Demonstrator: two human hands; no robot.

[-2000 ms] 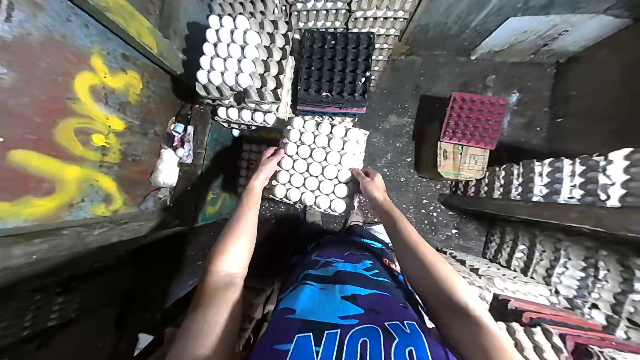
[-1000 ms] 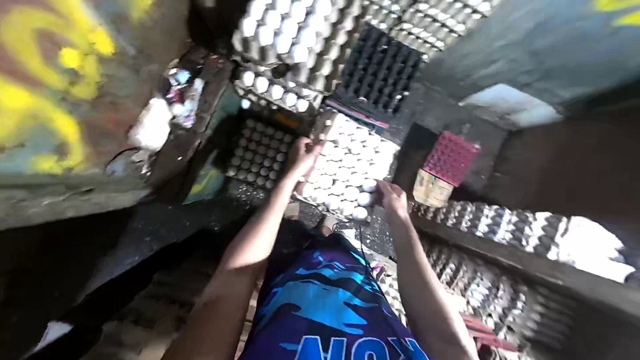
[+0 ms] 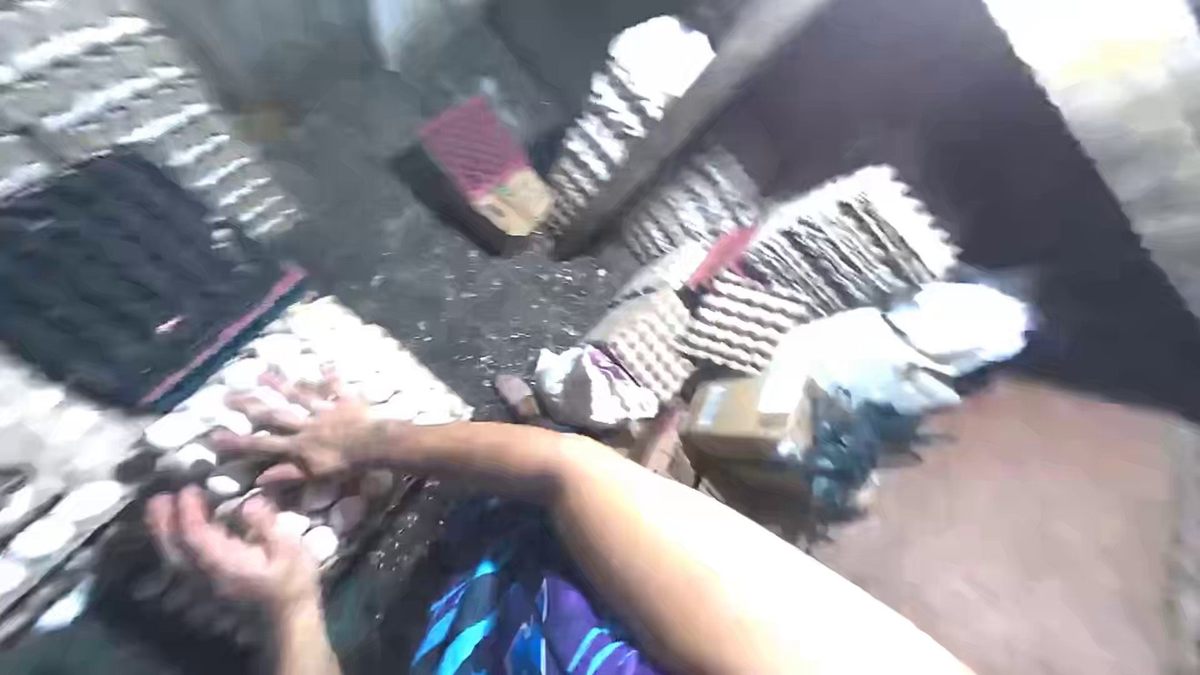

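White eggs (image 3: 178,429) fill a pale egg tray (image 3: 427,394) at the lower left, partly hidden by my hands. Over the eggs lies my right hand (image 3: 314,431), fingers spread, palm down. Nearer to me, my left hand (image 3: 234,553) is at the tray's near left side with its fingers apart; the blur hides whether it touches any egg. Neither hand is closed on anything. Just beyond the eggs stands a stack topped by a black egg tray (image 3: 103,272).
A pink egg tray (image 3: 476,145) and a cardboard piece (image 3: 516,202) lie on the dark floor. Stacked grey egg trays (image 3: 844,239), a white plastic bag (image 3: 862,347) and a cardboard box (image 3: 745,417) are at the right. More eggs (image 3: 89,503) sit at the left edge.
My hands have left the sides of the egg tray; the right one is now over the eggs. The view has swung to the right.
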